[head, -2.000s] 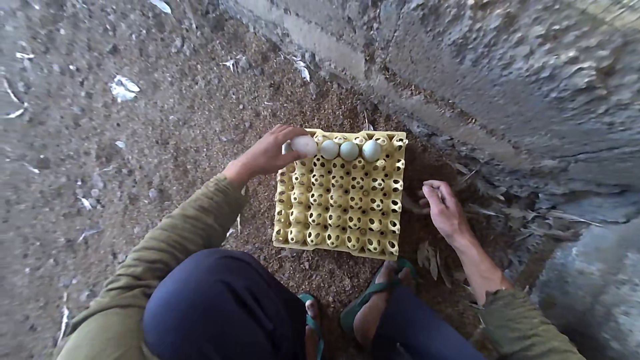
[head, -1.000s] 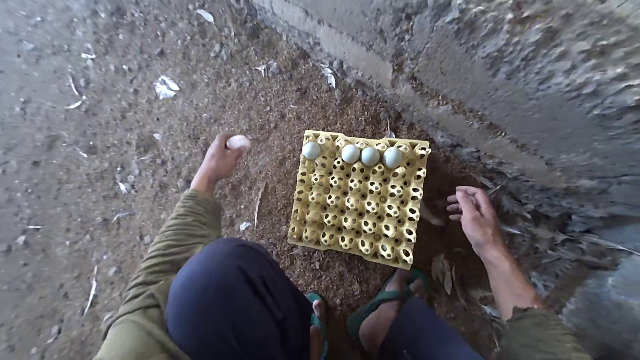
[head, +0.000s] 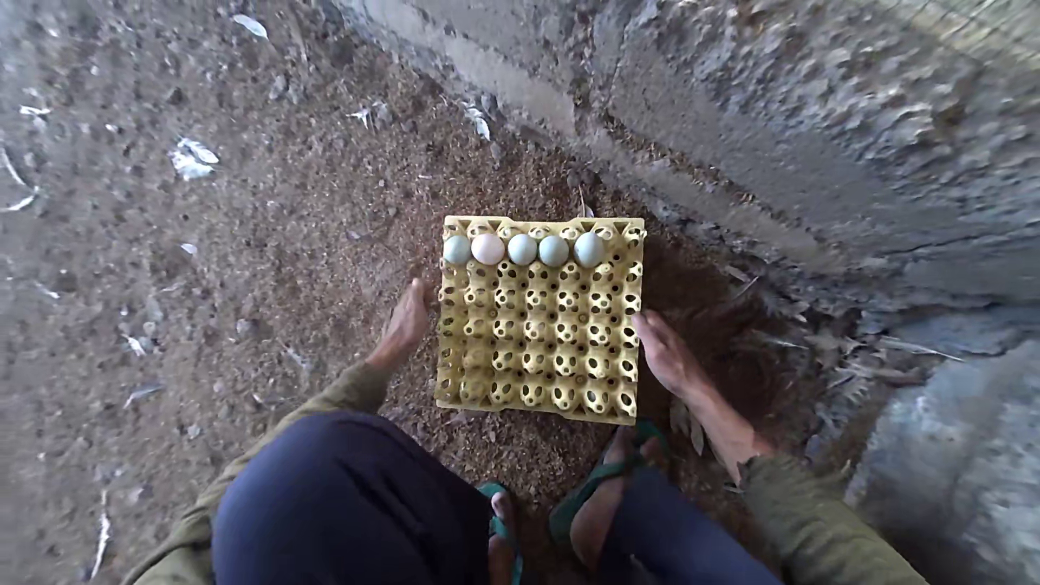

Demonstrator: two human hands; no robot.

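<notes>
A yellow plastic egg tray (head: pixel 551 341) lies on the ground between my hands. Several eggs sit side by side in its far row: most are pale blue-green, like the one at the left end (head: pixel 457 250), and a pinkish-white egg (head: pixel 487 249) is second from the left. The rows nearer me hold no eggs. My left hand (head: pixel 409 317) is beside the tray's left edge with no egg in it; whether it touches the tray is unclear. At the tray's right edge is my right hand (head: pixel 662 345), its fingertips at or against the side.
A rough concrete wall (head: pixel 731 122) runs diagonally behind and right of the tray. A large grey stone (head: pixel 959 455) is at the lower right. My feet in green sandals (head: pixel 581 500) are close to the tray's near edge. White feathers (head: pixel 192 158) lie on the soil.
The pinkish-white egg, in my left hand a second ago, now sits in the gap in the far row. Both hands have come in to the tray's sides.
</notes>
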